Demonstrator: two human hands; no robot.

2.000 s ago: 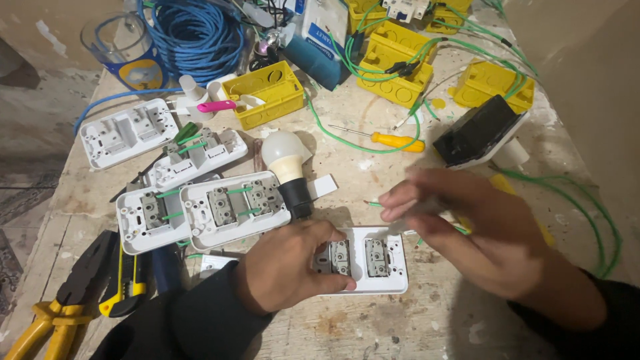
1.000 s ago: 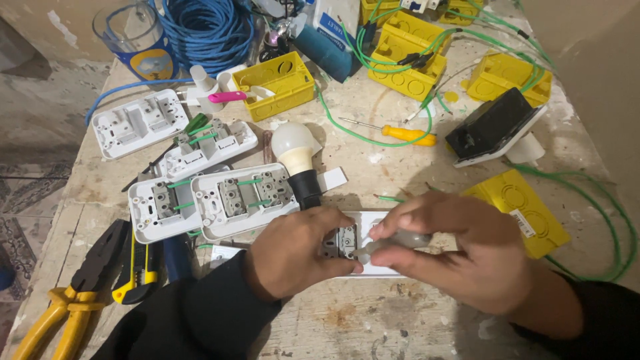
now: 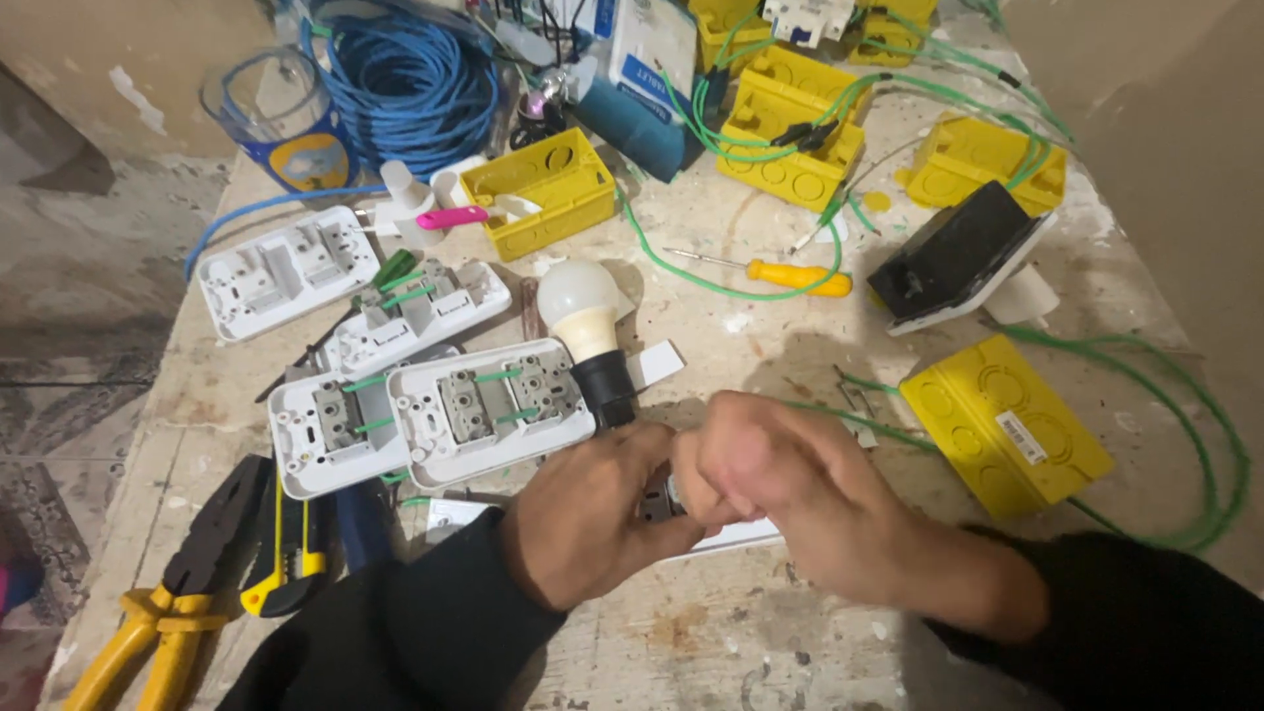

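My left hand (image 3: pixel 597 518) grips the left end of a white faceplate (image 3: pixel 726 538) with grey modules, which lies on the worktable. Over that plate my right hand (image 3: pixel 780 484) is curled, its fingers closed and close to my left fingers; whether it holds something small is hidden. Most of the plate is covered by both hands. Just beyond my left hand lies a light bulb (image 3: pixel 580 301) in a black lamp holder (image 3: pixel 603 388). To its left, a white faceplate with grey modules and green jumper wires (image 3: pixel 489 410) rests against another wired faceplate (image 3: pixel 326 434).
Yellow-handled pliers (image 3: pixel 178 602) and a utility knife (image 3: pixel 286 553) lie at left. Farther back are a yellow screwdriver (image 3: pixel 800 277), a yellow electrical box (image 3: pixel 543 193) and a blue cable coil (image 3: pixel 410 89). At right, another yellow box (image 3: pixel 1007 425) has green wires (image 3: pixel 1175 395) around it.
My right hand has come down from above the plate's right side and moved left, close to my left hand. Its fingers have curled in. My left hand stays at the plate.
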